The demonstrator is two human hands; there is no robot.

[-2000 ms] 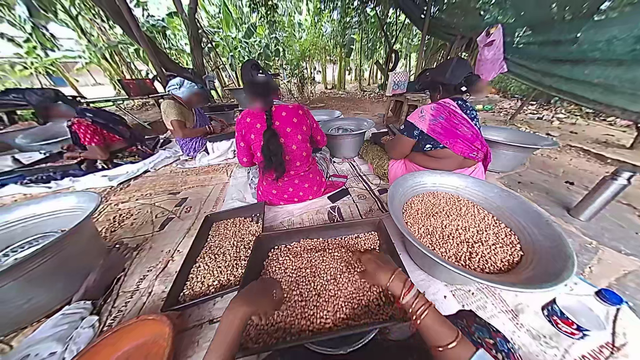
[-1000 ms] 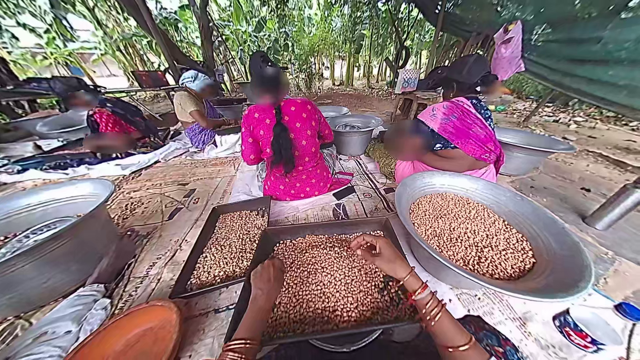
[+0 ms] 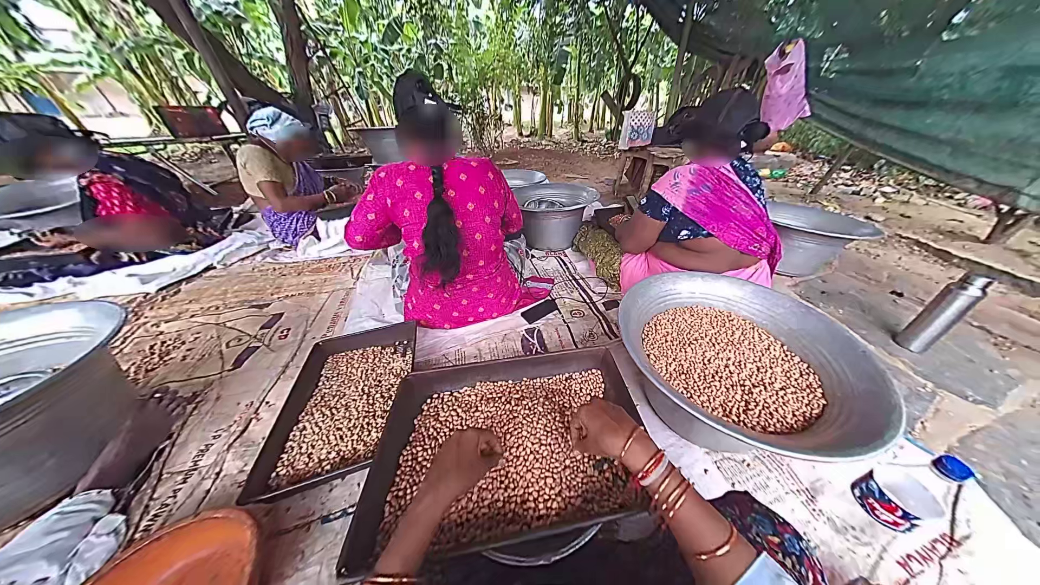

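A dark metal tray (image 3: 624,378) of pale brown nuts or seeds (image 3: 520,443) lies in front of me. Above its left half is my left hand (image 3: 467,459), fingers curled in; whether it holds any is hidden. My right hand (image 3: 603,429) touches the heap at the right side, its fingers bent down, and what lies under them cannot be seen. Bangles circle both wrists. A second, narrower dark tray (image 3: 264,459) with the same pieces adjoins on the left. To the right stands a wide aluminium basin (image 3: 861,390), also holding a pile of them.
An orange basin (image 3: 191,552) and a large metal pot (image 3: 57,422) are at the left. Several people sit ahead, the nearest in a pink top (image 3: 463,236). At the right are a steel flask (image 3: 942,313) and a container with a blue cap (image 3: 952,468). Printed sacking (image 3: 236,341) covers the ground.
My right hand was raised with fingers spread a second ago; now it is lower, bent onto the pieces. Two seconds ago both hands were down in the heap.
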